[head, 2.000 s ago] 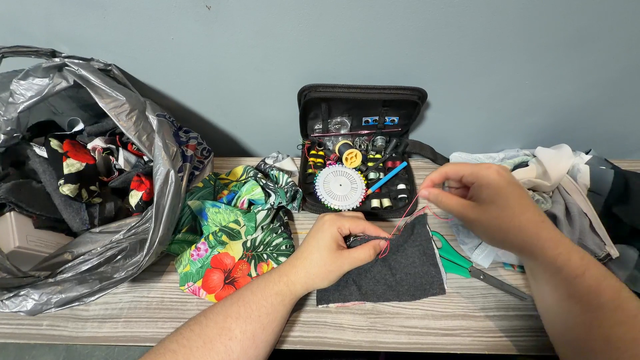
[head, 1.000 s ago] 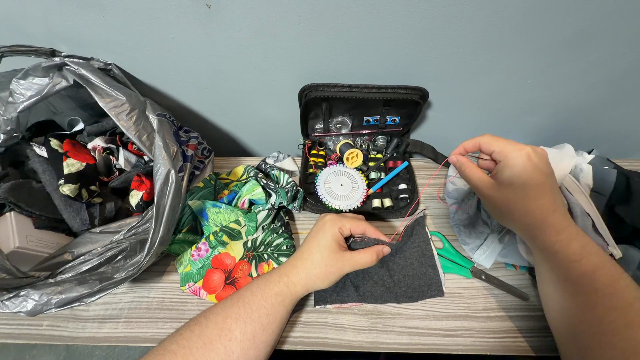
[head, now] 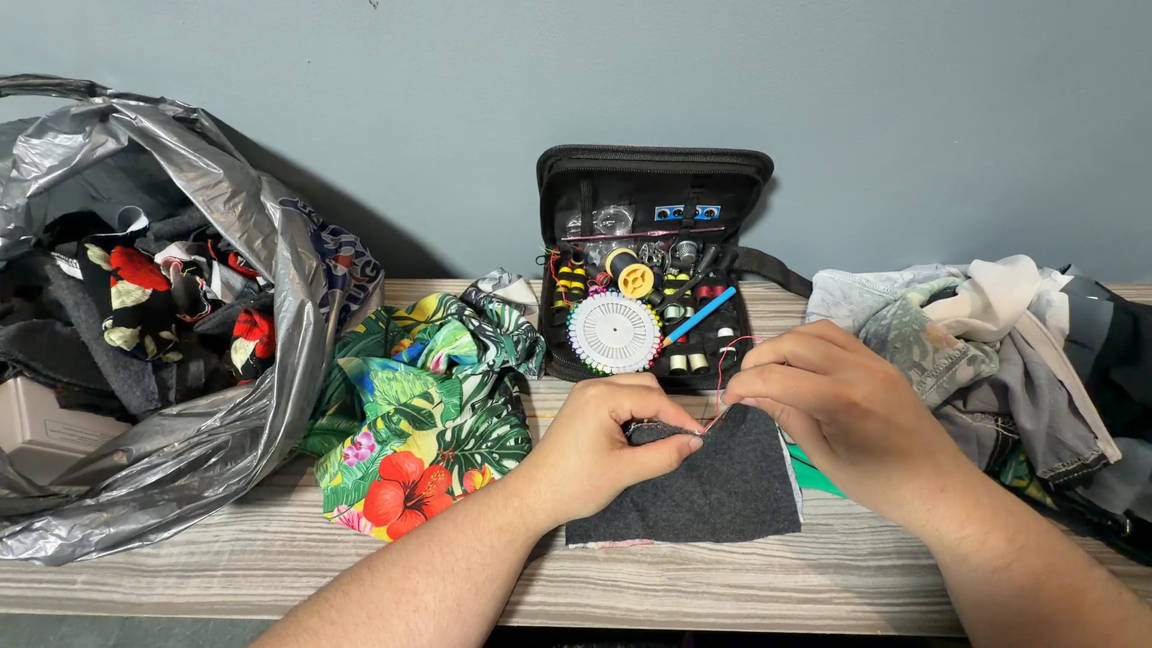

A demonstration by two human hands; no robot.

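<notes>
My left hand (head: 612, 441) pinches the upper edge of a dark grey fabric piece (head: 711, 490) between thumb and index finger. Close by on the right, my right hand (head: 810, 405) has its fingertips pinched at the fabric's top edge, with red thread (head: 720, 373) looping up from them; a needle there is too small to make out. A lighter, patterned layer shows under the grey cloth's lower edge. Behind the hands, an unzipped black sewing kit (head: 652, 180) holds thread spools, a yellow spool (head: 635, 279), a pin wheel (head: 615, 331) and a blue pencil (head: 700, 315).
At the left stands a grey plastic bag (head: 270, 396) of fabric scraps. Floral cloth (head: 423, 423) lies between it and my left hand. Green-handled scissors (head: 810, 472) are mostly hidden under my right hand. Piled garments (head: 1017, 360) lie at the right, against the wall side.
My right hand was drawn out to the right with the thread stretched a second ago; it has come back to the fabric edge beside my left hand. The left hand keeps its pinch.
</notes>
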